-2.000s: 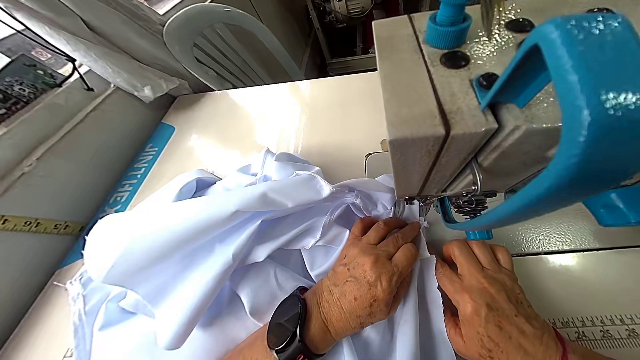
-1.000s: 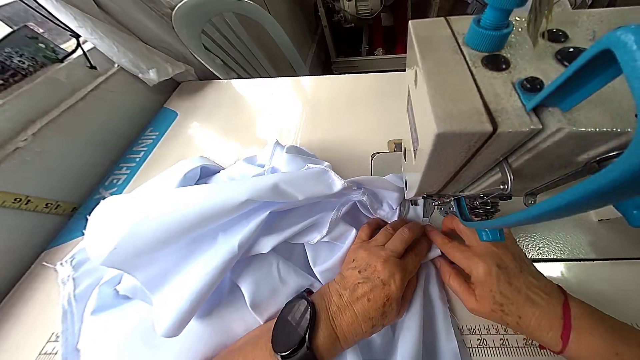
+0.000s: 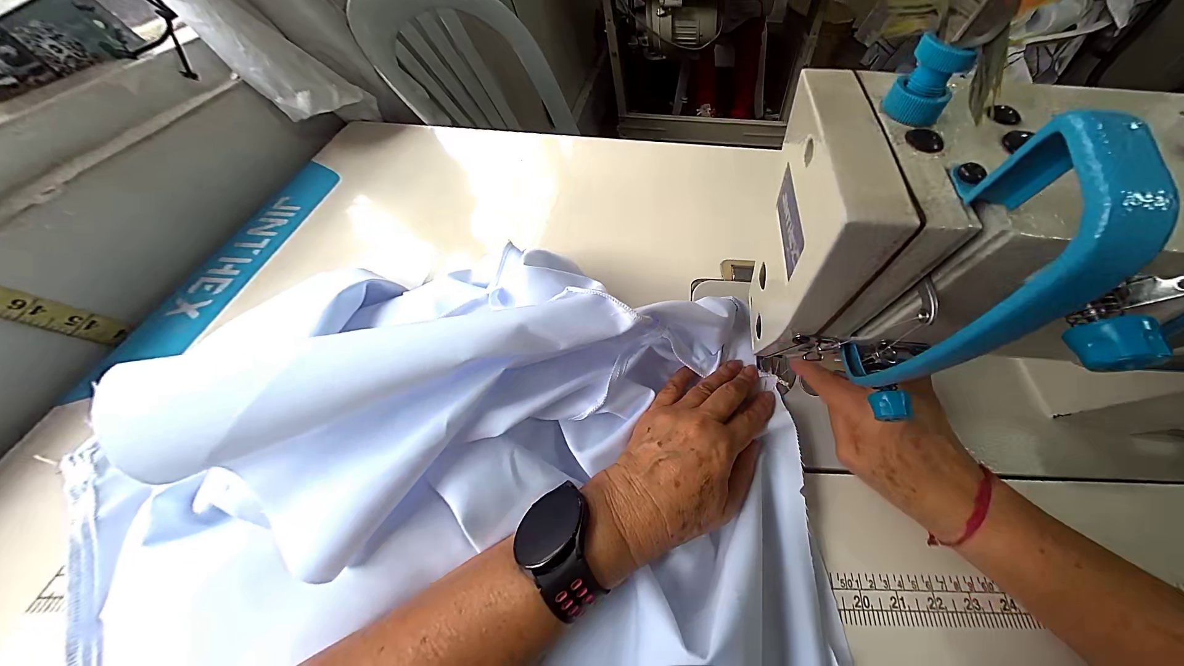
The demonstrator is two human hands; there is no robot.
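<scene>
Light blue fabric [image 3: 388, 407] lies bunched over the sewing machine table, its right edge under the needle area of an industrial sewing machine [image 3: 842, 194]. My left hand [image 3: 698, 444], with a black watch on the wrist, rests flat on the fabric just left of the presser foot [image 3: 775, 368], fingers together. My right hand [image 3: 888, 444], with a red string on the wrist, reaches behind the blue finger guard [image 3: 890, 404]; its index finger points at the presser foot area. The other right fingers are partly hidden by the machine, and whether they hold anything cannot be told.
A blue lever-like guard arm [image 3: 1064, 250] curves in front of the machine head. A printed ruler [image 3: 934, 601] runs along the front of the table [image 3: 647, 185]. A yellow measuring tape [image 3: 60, 319] is at the left, and a plastic chair [image 3: 462, 65] stands behind.
My right hand has left the fabric's edge and moved to the right side of the presser foot. My left hand stays on the fabric. The view has shifted.
</scene>
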